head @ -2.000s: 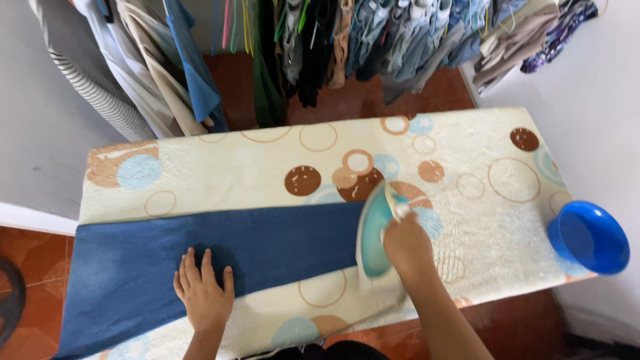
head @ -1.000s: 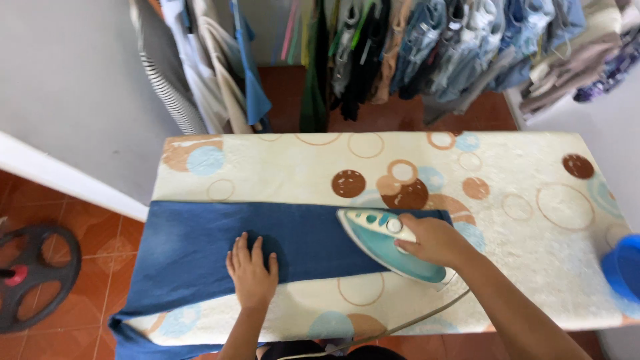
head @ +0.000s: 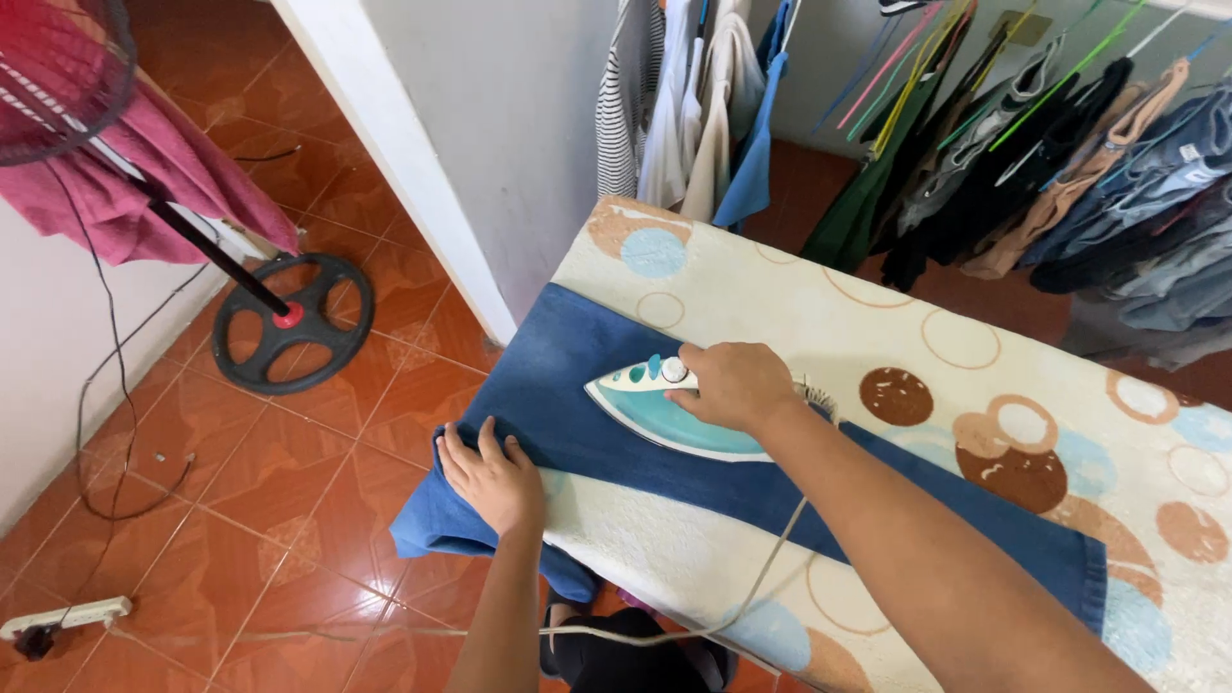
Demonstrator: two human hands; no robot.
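A dark blue garment [head: 577, 356], one long narrow part of it laid flat, lies across a padded table cover [head: 828, 298] with printed circles; some of it hangs over the left edge. My right hand [head: 736, 385] grips the handle of a teal and white clothes iron [head: 674, 414], whose plate rests on the fabric with its tip toward the left. My left hand [head: 491, 472] is spread on the garment near the table's left edge, fingers apart. The iron's cord [head: 770, 568] runs down past the front edge of the table.
Clothes on hangers [head: 1039, 173] hang behind the table, with shirts [head: 688, 115] by the wall corner. On the tiled floor at left stand a pedestal fan's round base [head: 292, 322], loose cables [head: 120, 366] and a power strip [head: 67, 616]. A pink cloth [head: 183, 183] hangs near the fan.
The iron, in my right hand, has moved from the garment's narrow right end toward its left part. My left hand has moved to the left edge. The view has swung left.
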